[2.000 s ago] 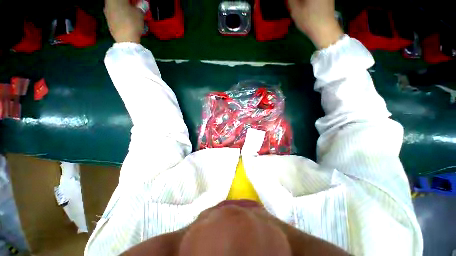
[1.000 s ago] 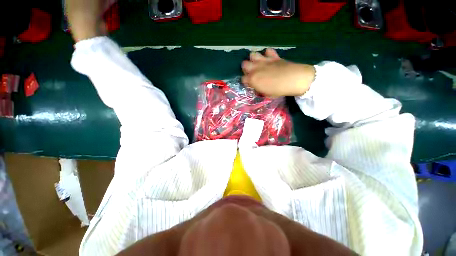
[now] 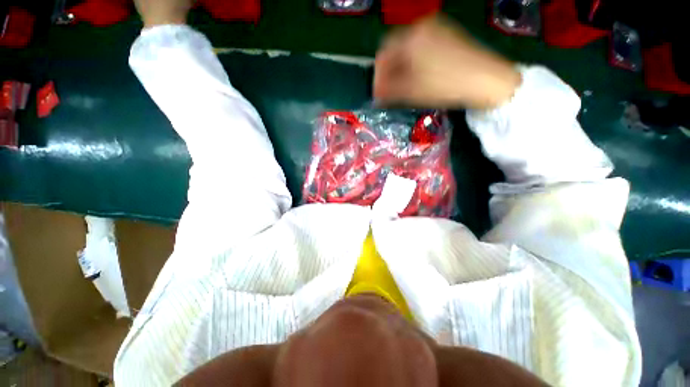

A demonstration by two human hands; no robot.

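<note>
A clear crinkled polybag [image 3: 378,162] full of red loops lies on the dark green bench in front of me. My right hand [image 3: 439,66] is blurred, just above and beyond the bag's far edge; its fingers look curled, and I cannot tell whether it holds anything. My left hand [image 3: 163,9] is cut off by the top edge beside the red boxes; its fingers are out of the picture. Open red boxes [image 3: 571,24] and silver-grey clear-lidded cases [image 3: 516,15] stand in a row on the belt at the top.
Red leaflet packets [image 3: 11,102] and a small red piece [image 3: 47,99] lie at the bench's far left. A brown carton [image 3: 53,302] with a white piece [image 3: 104,264] is below the bench edge. A blue object [image 3: 664,272] is at lower right.
Since one second ago my right hand has lifted off the bag's far edge and moved a little right and away. My left hand has moved right. The boxes on the belt have shifted.
</note>
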